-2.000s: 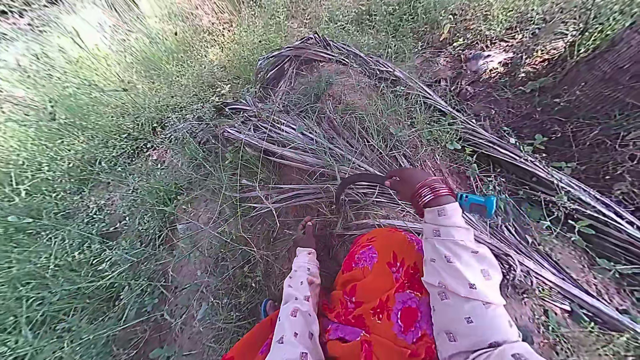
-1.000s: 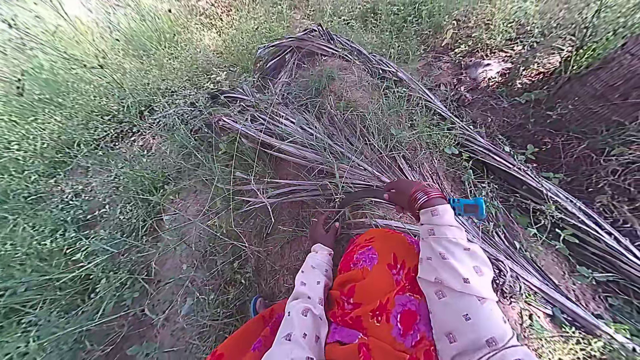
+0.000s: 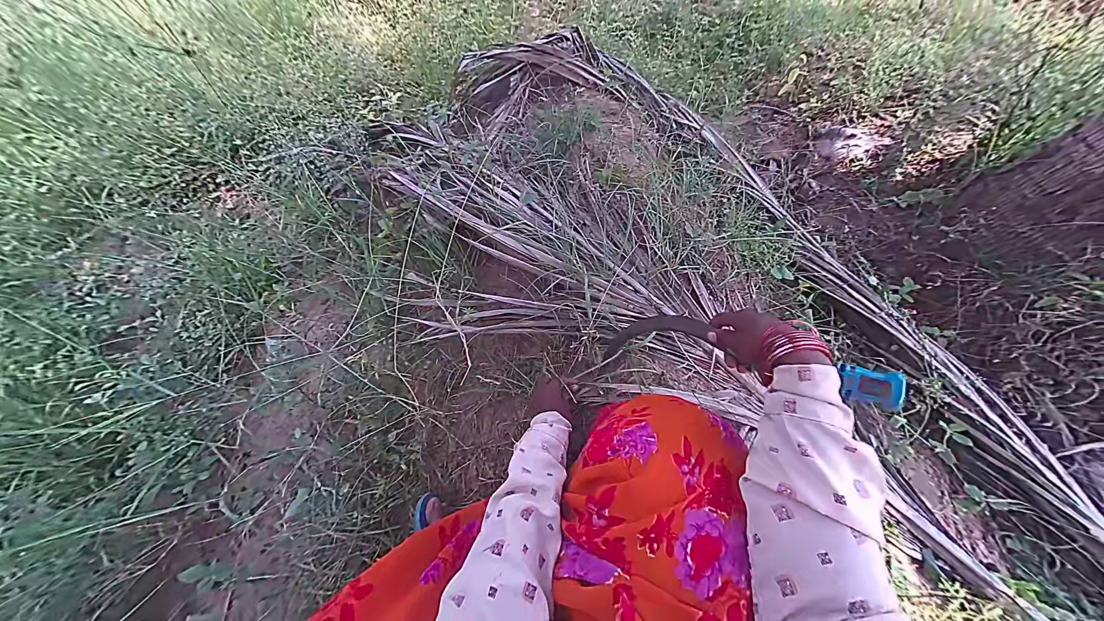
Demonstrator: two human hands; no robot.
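Note:
My right hand (image 3: 747,341), with red bangles at the wrist, grips a sickle (image 3: 660,326) whose curved dark blade points left and down toward my other hand. My left hand (image 3: 550,397) is low by the ground beside the blade's tip, among grass stems; its fingers are mostly hidden, so its hold cannot be made out. Dry palm fronds (image 3: 552,250) lie spread on the grassy soil just beyond both hands. A blue object (image 3: 873,386) shows just right of my right wrist.
Long dry frond stalks (image 3: 828,259) run diagonally from the top middle to the lower right. A rough trunk (image 3: 1044,194) stands at the right edge. Green grass (image 3: 103,302) covers the left side. Orange floral cloth (image 3: 655,509) lies over my knees, with a blue sandal (image 3: 422,511) beside it.
My left hand was apart from the sickle two seconds ago, then close to its blade; now it is slightly lower, near the tip. My right hand keeps its hold on the sickle.

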